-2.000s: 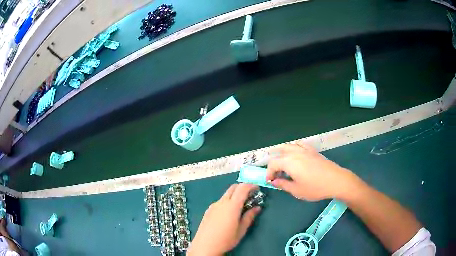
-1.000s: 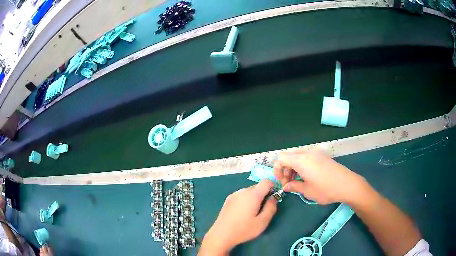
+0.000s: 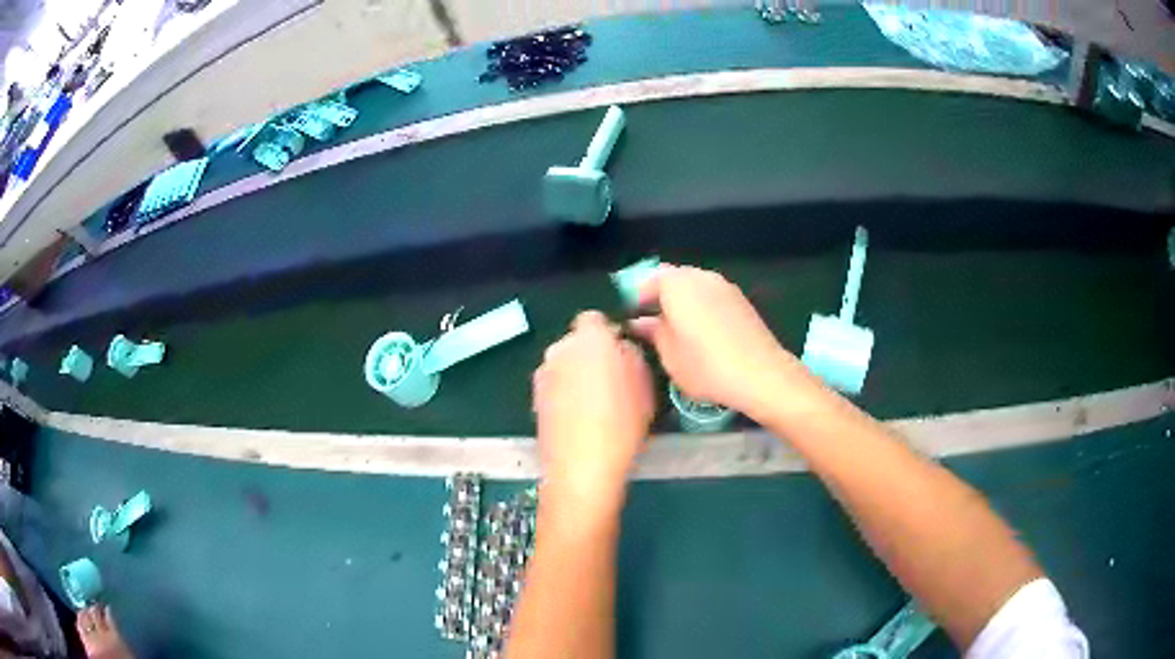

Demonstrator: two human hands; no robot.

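My right hand (image 3: 711, 337) is over the conveyor belt and grips a teal housing. A pale teal end (image 3: 635, 281) shows beyond its fingers, and a round teal drum rim (image 3: 701, 409) shows below the hand. My left hand (image 3: 595, 393) is beside it with bent fingertips close to the right fingertips; what it holds is hidden. The small metallic part cannot be made out. Rows of knobbly silver-gold boards (image 3: 487, 566) lie on the near bench, partly behind my left forearm.
Teal housings lie on the belt at left (image 3: 402, 370), far side (image 3: 579, 193) and right (image 3: 839, 353). A pale rail (image 3: 322, 451) separates belt and bench. Another housing (image 3: 896, 637) is at the bottom edge. Black parts (image 3: 536, 55) lie on the far shelf. A person's hand (image 3: 101, 633) is at lower left.
Both hands have moved forward from the near bench, across the rail and over the belt, with the teal housing. The view has shifted, showing more of the far shelf.
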